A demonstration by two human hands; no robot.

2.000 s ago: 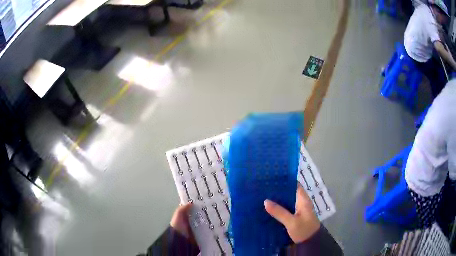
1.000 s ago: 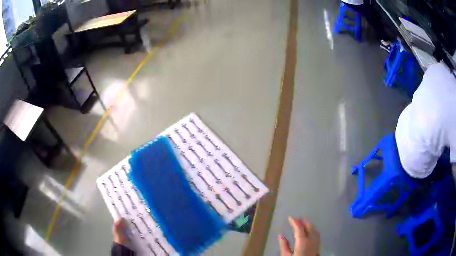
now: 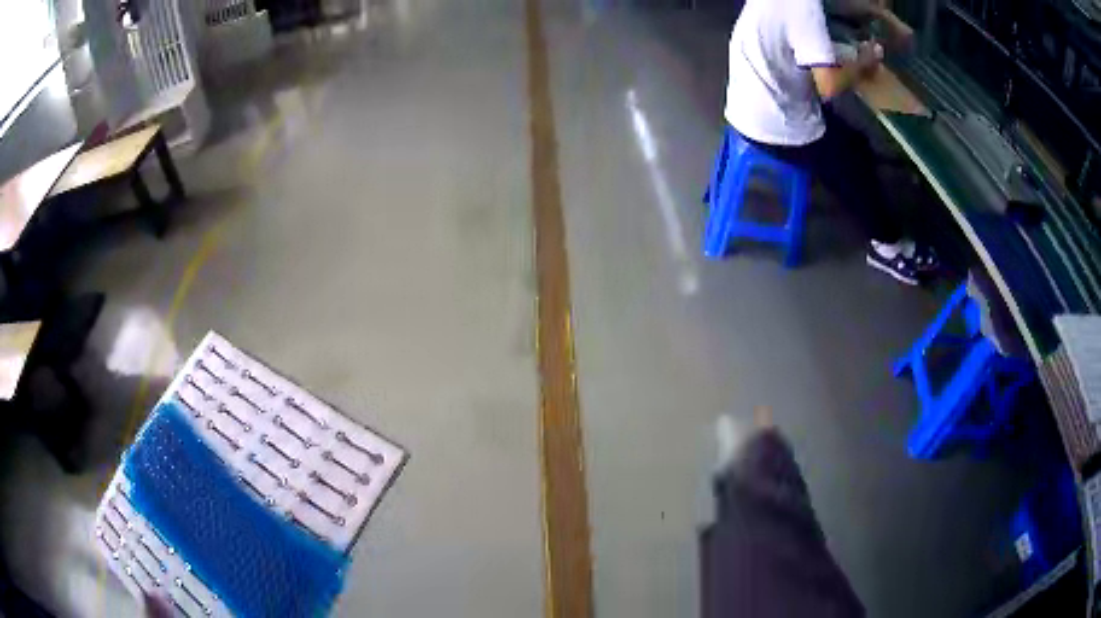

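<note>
A white foam tray [image 3: 377, 465] with rows of dumbbell-shaped cutouts is held out at the lower left, tilted. A shiny blue sheet [image 3: 229, 519] with rows of tiny dots lies across it. My left hand [image 3: 157, 605] shows only as a small blurred patch at the tray's lower edge, gripping it. My right arm in a dark sleeve reaches forward at lower right; my right hand [image 3: 751, 423] is mostly hidden beyond the cuff and blurred, away from the tray.
A grey floor [image 3: 411, 242] with a brown stripe [image 3: 555, 362] runs ahead. At right a person [image 3: 779, 79] sits on a blue stool [image 3: 758, 199] at a long bench [image 3: 930, 151]. Another blue stool [image 3: 960, 374] stands nearer. Tables [image 3: 111, 159] stand at left.
The view has swung right along the bench. The tray and blue sheet have shifted to the lower left. My right hand has left the blue sheet, and its sleeve now reaches forward.
</note>
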